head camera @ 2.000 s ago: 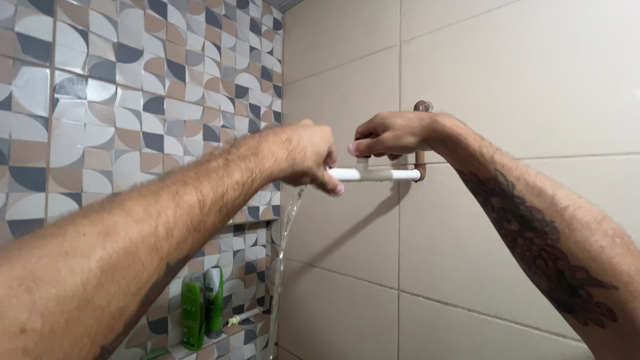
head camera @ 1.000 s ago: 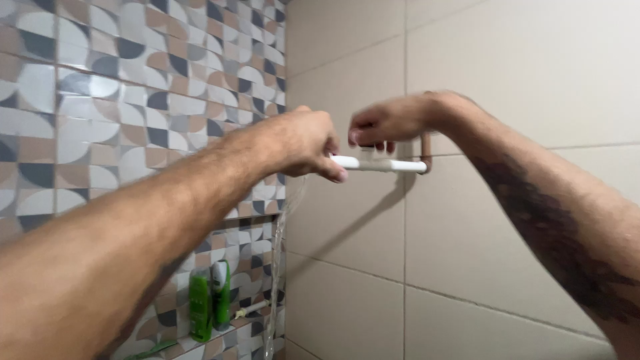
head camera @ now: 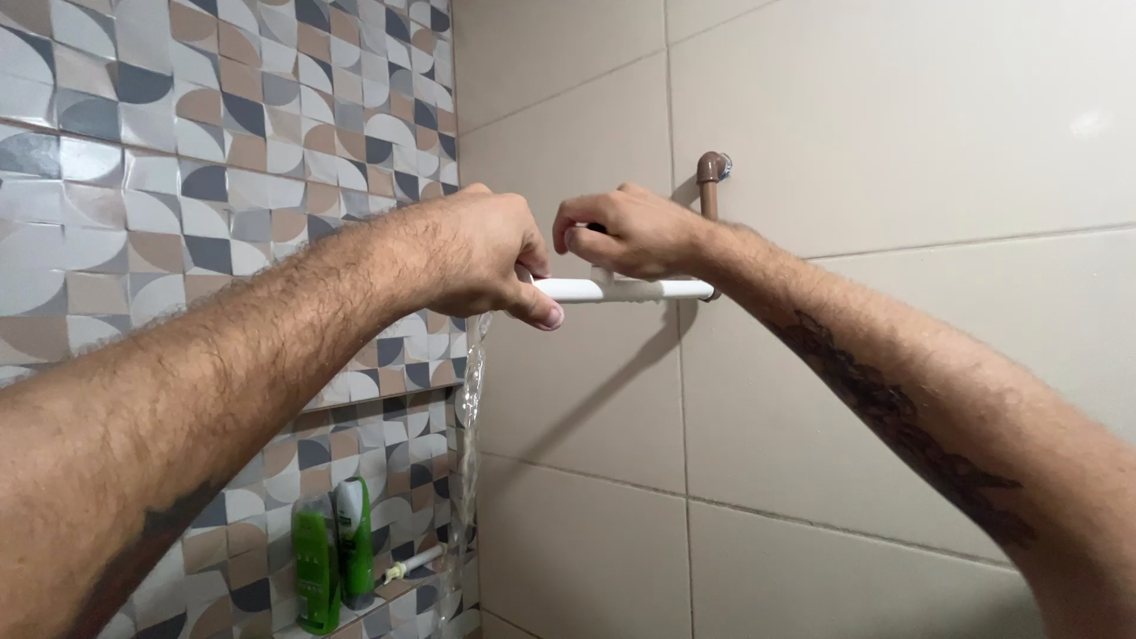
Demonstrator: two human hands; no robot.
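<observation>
A white plastic pipe (head camera: 572, 290) with a valve body in its middle runs out from a brown elbow pipe (head camera: 707, 195) on the wall. My left hand (head camera: 497, 257) grips the pipe's free end, thumb below it. Water (head camera: 473, 399) pours down from under that hand. Just above the valve body, my right hand (head camera: 626, 232) has its fingers curled around a small dark part (head camera: 596, 228), probably the valve's handle, mostly hidden by the fingers.
Beige tiles cover the wall behind the pipe, with patterned tiles (head camera: 222, 106) on the left wall. In a niche at lower left stand a green bottle (head camera: 315, 564) and a green and white bottle (head camera: 355, 541), beside a short white tube (head camera: 417, 562).
Both hands stay at the pipe, and water runs in all frames. The right hand's fingers have shifted slightly over the valve.
</observation>
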